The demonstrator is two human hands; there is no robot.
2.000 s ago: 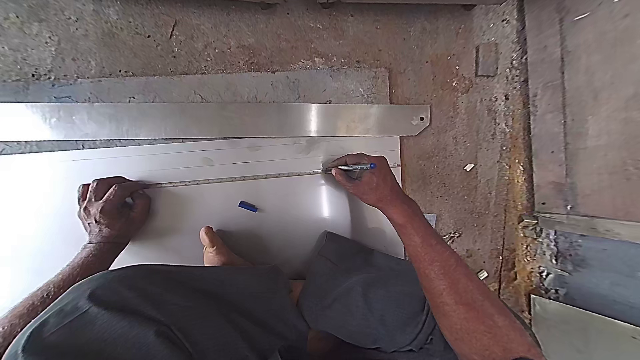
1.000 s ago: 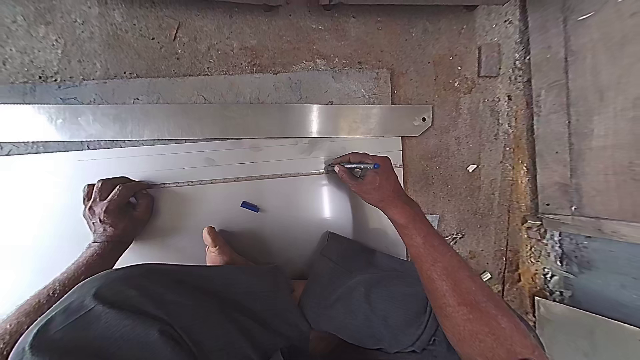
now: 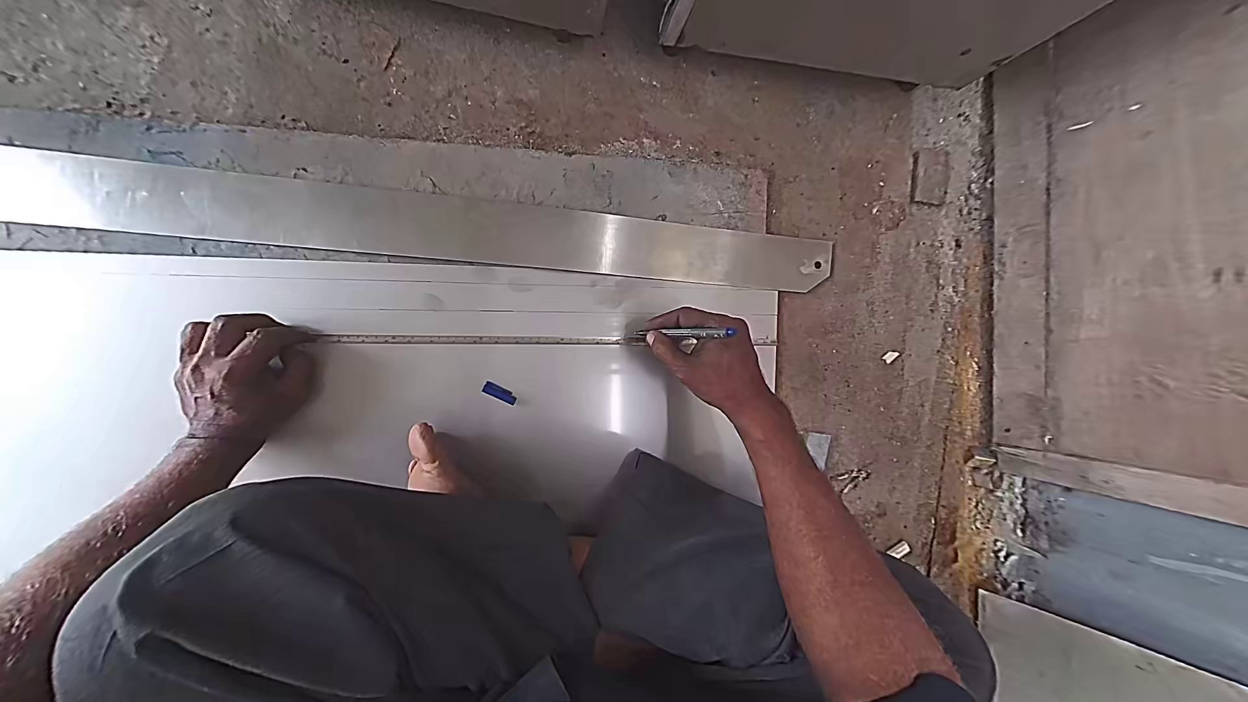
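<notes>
A thin steel ruler (image 3: 468, 339) lies lengthwise across a smooth white sheet (image 3: 390, 390). My left hand (image 3: 244, 375) is curled over the ruler's left end, its fingertips largely hidden. Between the thumb and fingers of my right hand (image 3: 717, 366) is a marker pen (image 3: 697, 333) with a blue end, its tip at the ruler's edge near the right side of the sheet. A blue pen cap (image 3: 499, 393) rests on the sheet below the ruler. Thin lines run along the sheet's upper part.
A long, flat metal straightedge (image 3: 546, 239) with a hole at its right end lies slanted above the lines, partly over a grey board (image 3: 682, 185). My bare foot (image 3: 434, 463) is on the sheet. Wooden boards (image 3: 1121, 244) stand at the right; dark panels (image 3: 809, 34) are at the top.
The view has tilted somewhat. Both hands keep about the same places along the ruler, and the pen is still in my right hand.
</notes>
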